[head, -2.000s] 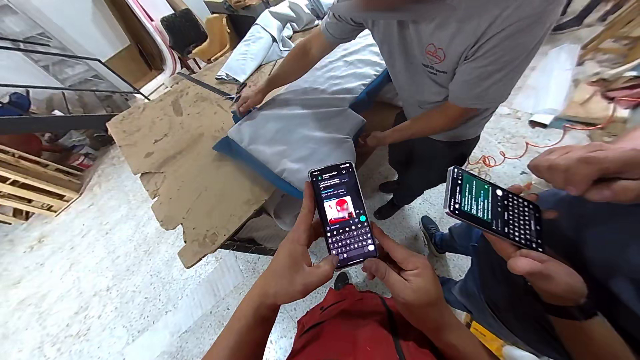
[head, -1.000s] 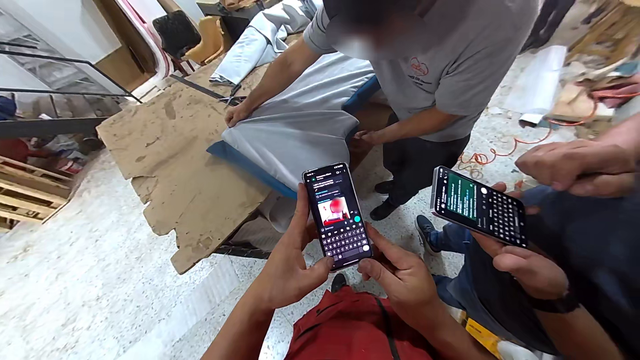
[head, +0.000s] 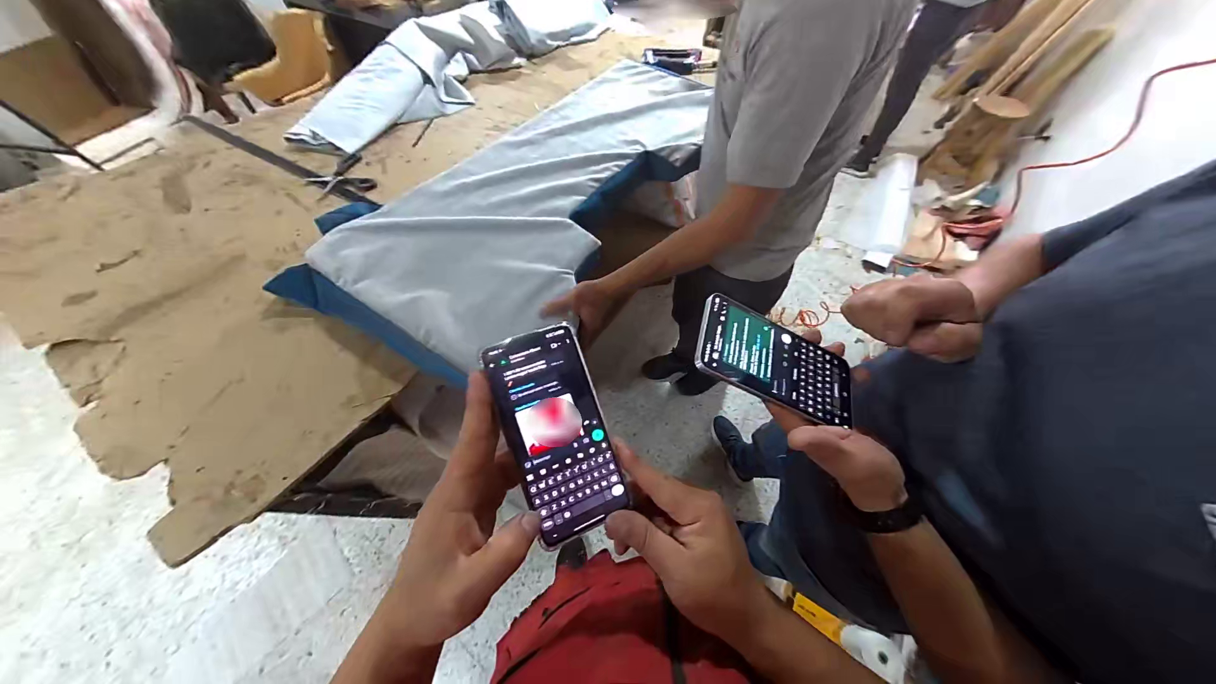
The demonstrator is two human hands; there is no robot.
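Note:
A smartphone (head: 556,437) is held upright between my two hands, its lit screen showing a chat, a blurred red picture and an on-screen keyboard. My left hand (head: 465,522) grips the phone's left edge, with the thumb at the lower left corner. Around the lower right edge is my right hand (head: 679,532), its thumb by the bottom corner. Beyond the phone, light grey fabric (head: 465,247) with a blue border lies on a table covered in worn brown cardboard (head: 171,332).
A person in a grey shirt (head: 798,104) touches the fabric's near edge. At my right, another person holds a second smartphone (head: 779,361). Scissors (head: 342,180) and more folded fabric (head: 408,76) lie on the table. An orange hose (head: 1092,166) runs at the right.
The person in grey has turned and shifted to the right; one hand has left the fabric's far left part. Both my hands still hold the phone.

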